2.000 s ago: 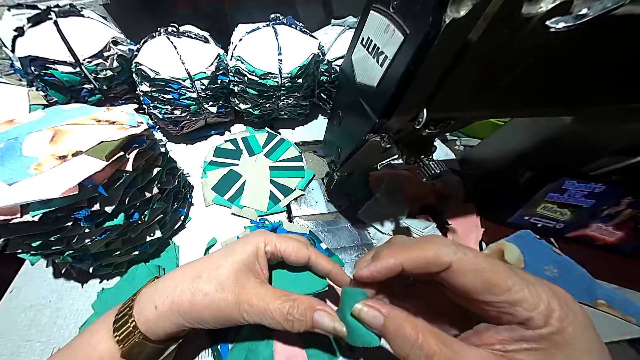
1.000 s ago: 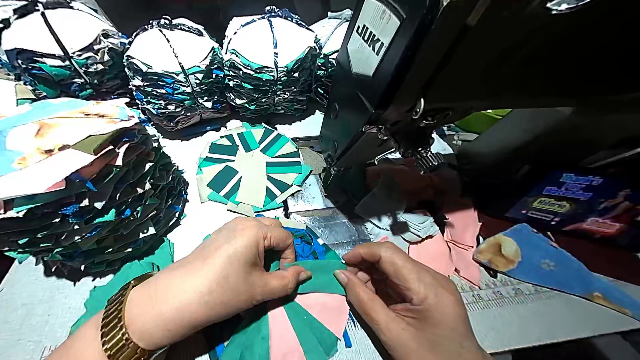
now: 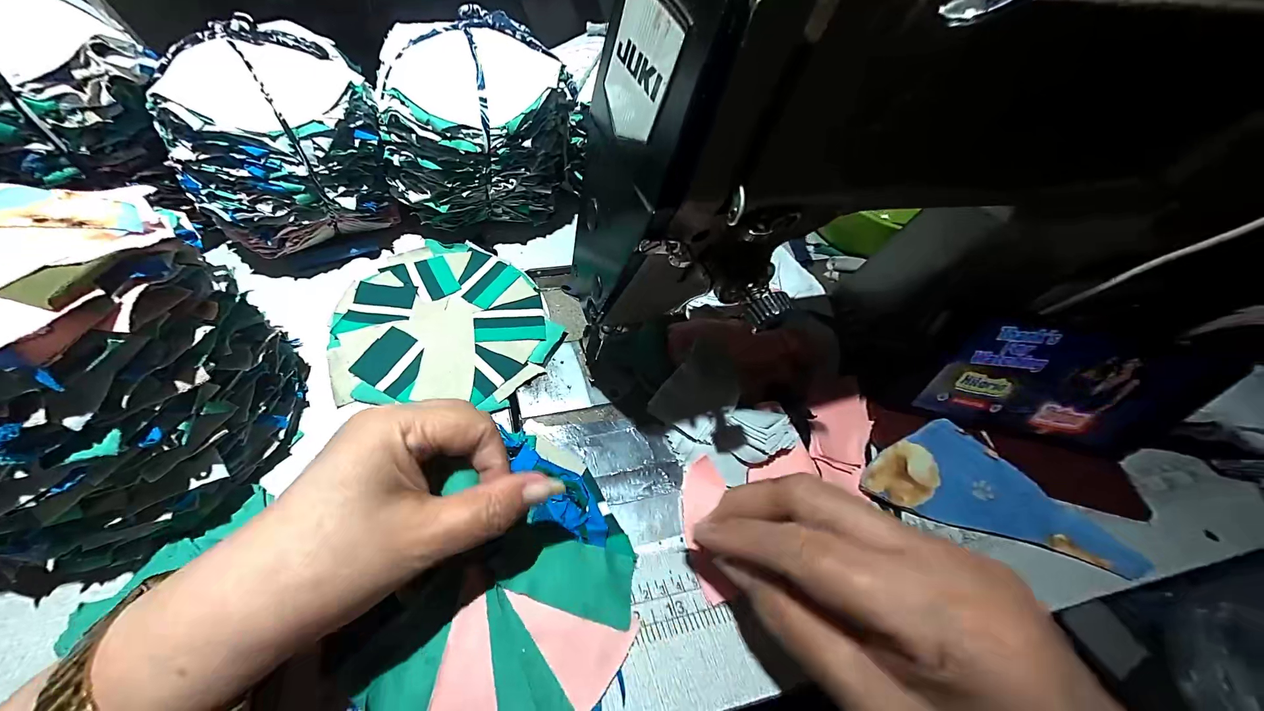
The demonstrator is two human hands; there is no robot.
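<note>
My left hand (image 3: 395, 504) pinches the upper edge of a round patchwork piece of green and pink fabric wedges (image 3: 523, 632), near a bundle of blue scraps (image 3: 568, 494). My right hand (image 3: 849, 583) has its thumb and fingers closed on a pink fabric piece (image 3: 703, 504) to the right of the patchwork. More pink pieces (image 3: 839, 434) and a small stack of grey-white pieces (image 3: 746, 434) lie beyond it, below the needle area of a black Juki sewing machine (image 3: 642, 69). A round of green and cream patches (image 3: 444, 326) lies behind my left hand.
Tied stacks of fabric rounds (image 3: 262, 128) stand along the back left. A large scrap stack (image 3: 148, 395) is at the left. A blue printed fabric piece (image 3: 987, 484) lies at the right, before a dark printed package (image 3: 1037, 375). A measuring tape (image 3: 681, 602) runs along the front.
My right hand has left the patchwork and moved right to the pink piece. Earlier both hands held the green fabric at the patchwork's top edge; my left hand is still there.
</note>
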